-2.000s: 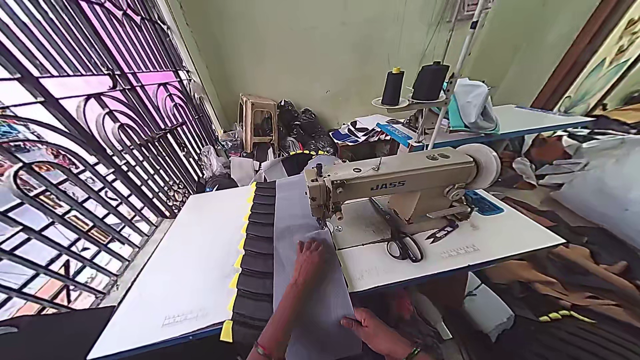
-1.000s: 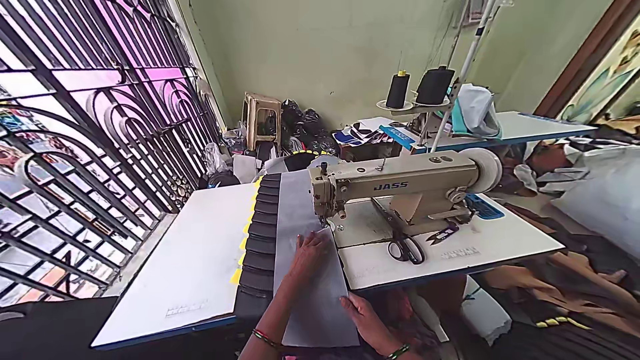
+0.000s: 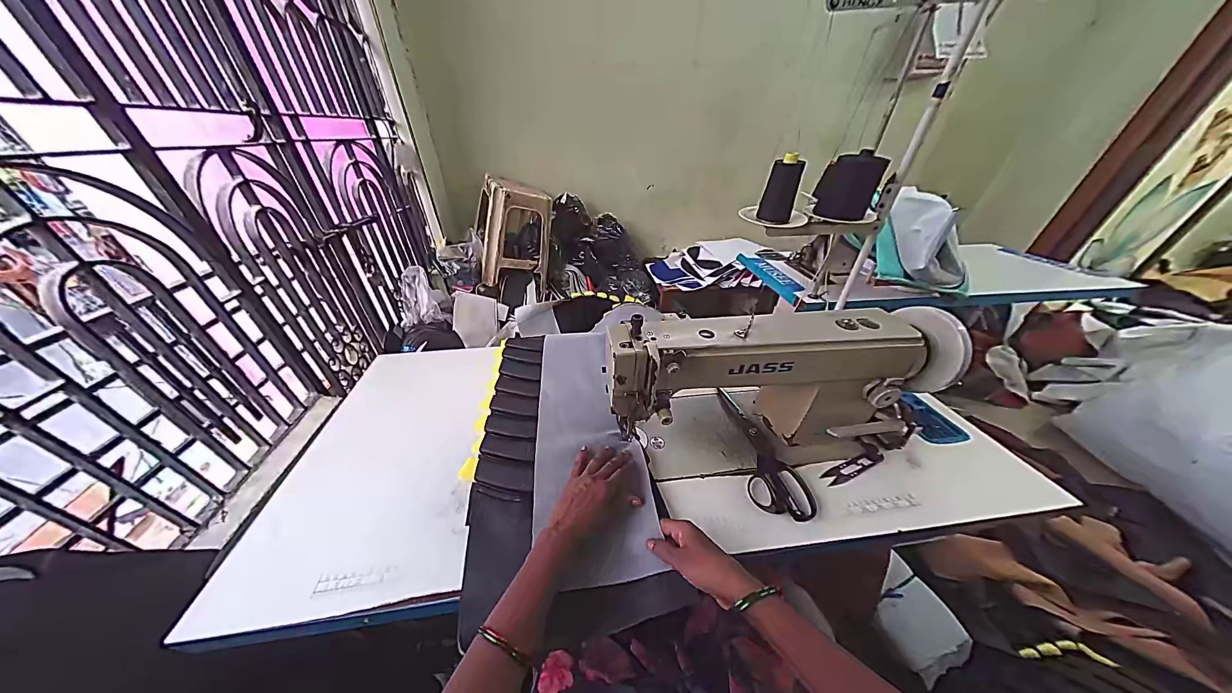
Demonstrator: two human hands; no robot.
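A JASS sewing machine (image 3: 770, 361) stands on a white table (image 3: 356, 443). Under its needle area lies the right edge of a light grey fabric sheet (image 3: 577, 404), on top of black pleated fabric (image 3: 508, 423) with yellow pieces along its left side. My left hand (image 3: 599, 489) rests flat on the grey sheet just below the presser foot, fingers spread. My right hand (image 3: 707, 558) pinches the sheet's right edge near the table's front, thumb and fingers closed on it. Black-handled scissors (image 3: 782, 486) and small thread snips (image 3: 855, 466) lie right of the needle, on the machine bed and table.
Black thread cones (image 3: 782, 191) stand on a holder behind the machine. A blue tray (image 3: 934, 420) is set at the table's right. A second table (image 3: 1020, 274), a stool (image 3: 515, 231) and black plastic bags (image 3: 611, 255) are farther back. A metal grille (image 3: 269, 192) runs along the left; cloth is heaped at right.
The grey sheet and black fabric have moved away from me under the machine, with less sheet at the front than before. My hands keep about the same places on it.
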